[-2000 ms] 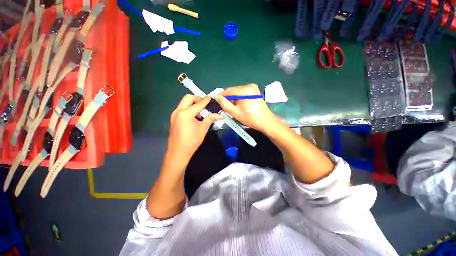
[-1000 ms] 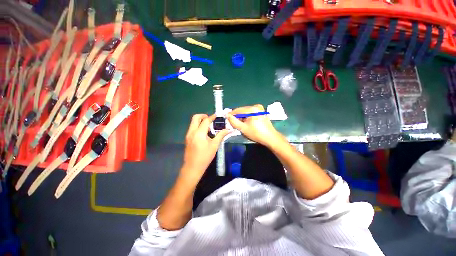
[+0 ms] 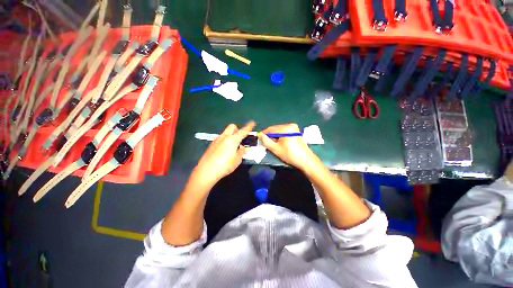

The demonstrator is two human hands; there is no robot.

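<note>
My left hand (image 3: 222,154) holds a wristwatch by its small dark case (image 3: 250,140) at the bench's front edge. One end of the pale strap (image 3: 207,136) sticks out to the left past the hand; the other end is hidden. My right hand (image 3: 288,147) holds a blue stick tool (image 3: 284,135) like a pencil, its left end at the case's right side, the tip hidden by the fingers. A white wipe (image 3: 255,154) lies under the case between the two hands.
An orange-red tray (image 3: 175,84) with pale-strap watches is at left. Blue sticks (image 3: 239,74) with white wipes, a yellowish stick (image 3: 237,57) and a blue cap (image 3: 277,77) lie behind. Red scissors (image 3: 366,106), clear blister trays (image 3: 421,138), navy-strap watches (image 3: 413,70) and a person's sleeve (image 3: 481,236) are at right.
The watch has turned between my hands, from slanting through upright to lying sideways with its strap pointing left. The view has shifted, showing more of the bench back. The blue stick stays in my right hand.
</note>
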